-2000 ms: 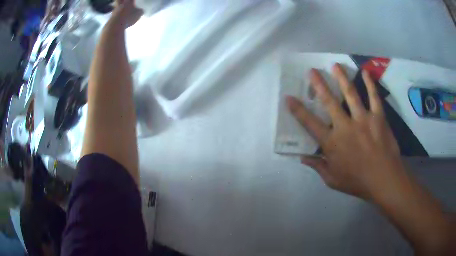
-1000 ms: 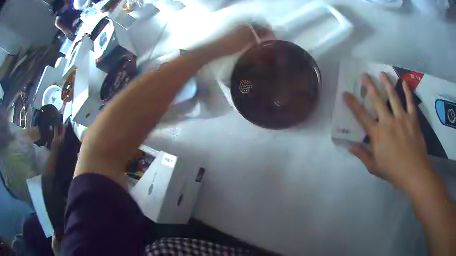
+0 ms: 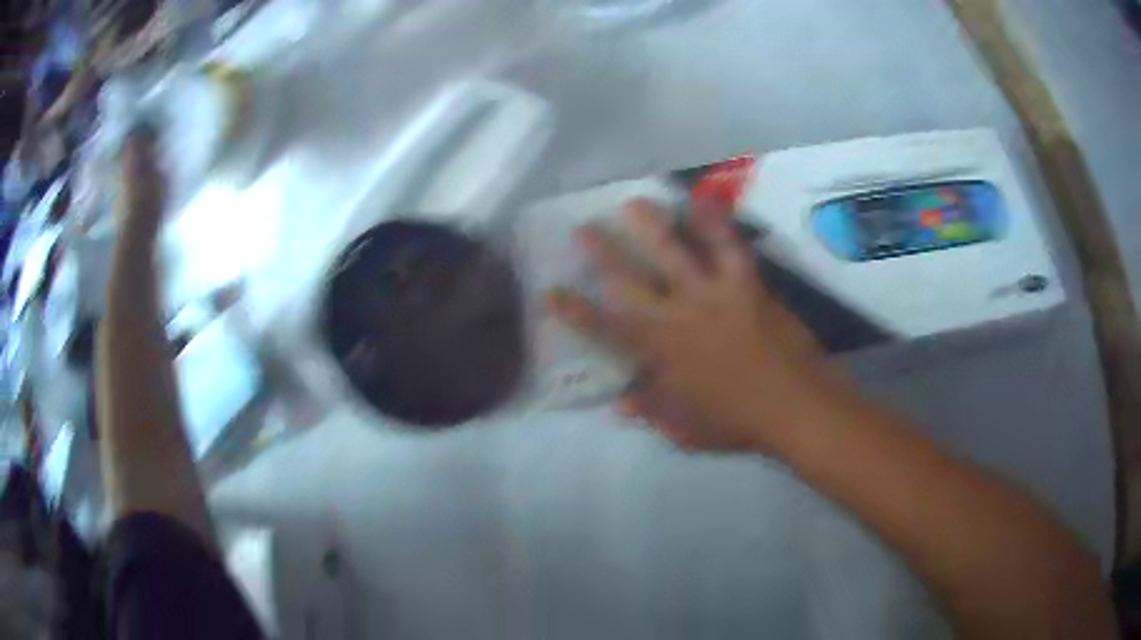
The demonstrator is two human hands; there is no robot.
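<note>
The long printed box lid (image 3: pixel 926 300), white with black and red shapes and a blue oval device picture, lies on the white surface. My right hand (image 3: pixel 688 331) rests flat with spread fingers on its left end. The round dark base (image 3: pixel 425 323) lies just left of the lid, close to its end. My left arm stretches far to the upper left; my left hand (image 3: pixel 144 156) is small and blurred there, and I cannot tell what it touches.
A long white insert or tray (image 3: pixel 482 144) lies behind the dark base. A pale blue item (image 3: pixel 219 375) is at the left, with blurred white boxes around it. A white box (image 3: pixel 294 588) is at the lower left. The wooden table edge (image 3: pixel 1064 175) runs down the right.
The view has swung. The dark base now lies beside the lid, and my left hand has moved away from it to the far upper left. My right hand has stayed on the lid.
</note>
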